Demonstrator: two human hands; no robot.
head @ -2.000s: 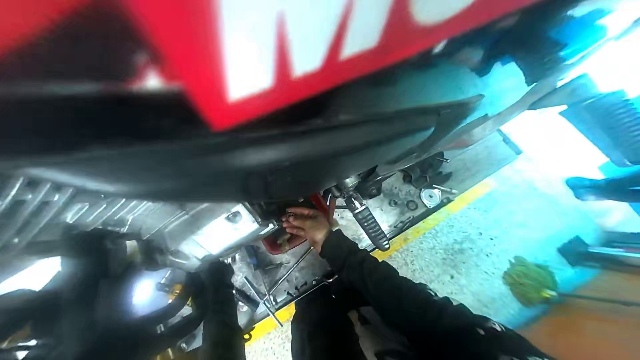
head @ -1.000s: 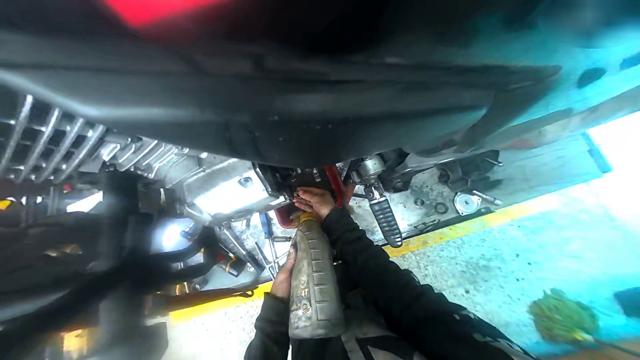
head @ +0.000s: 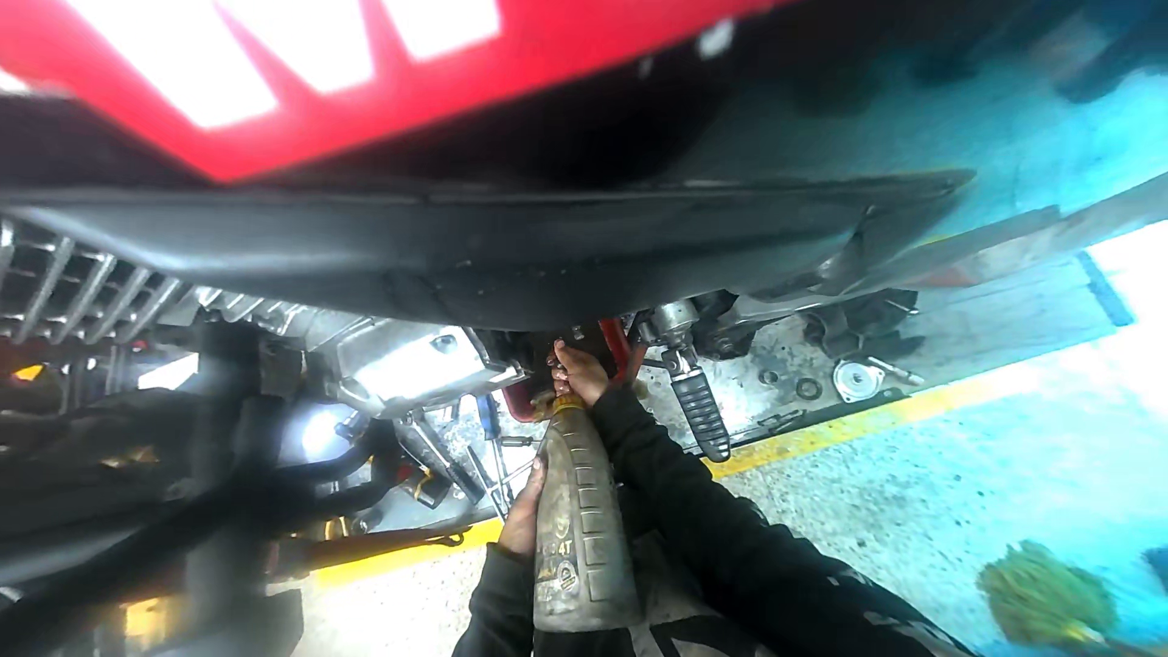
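A translucent grey plastic oil bottle (head: pixel 584 538) with a yellow cap or collar points its neck away from me, toward the underside of a motorcycle. My left hand (head: pixel 524 516) grips the bottle along its left side. Just beyond the neck, my right hand (head: pixel 579 372) is raised with fingers bent beside the engine. Whether it holds something small I cannot tell. Left of the hands lies the bright metal engine cover (head: pixel 415 365). A red tray or container (head: pixel 520 401) shows partly behind the bottle neck, and a red part (head: pixel 614 345) stands right of my right hand.
A rubber-covered footpeg (head: pixel 701 411) juts down at the right. On the metal platform lie a round metal part (head: pixel 858 380), a ring (head: pixel 808 389) and tools, including a blue-handled screwdriver (head: pixel 489 418). Dark bodywork (head: pixel 511 255) hangs overhead. A yellow-green bundle (head: pixel 1045 593) is on the floor.
Two seconds ago my right hand was at the engine and no bottle showed; one second ago the bottle was in my left hand, as now. The view has shifted somewhat.
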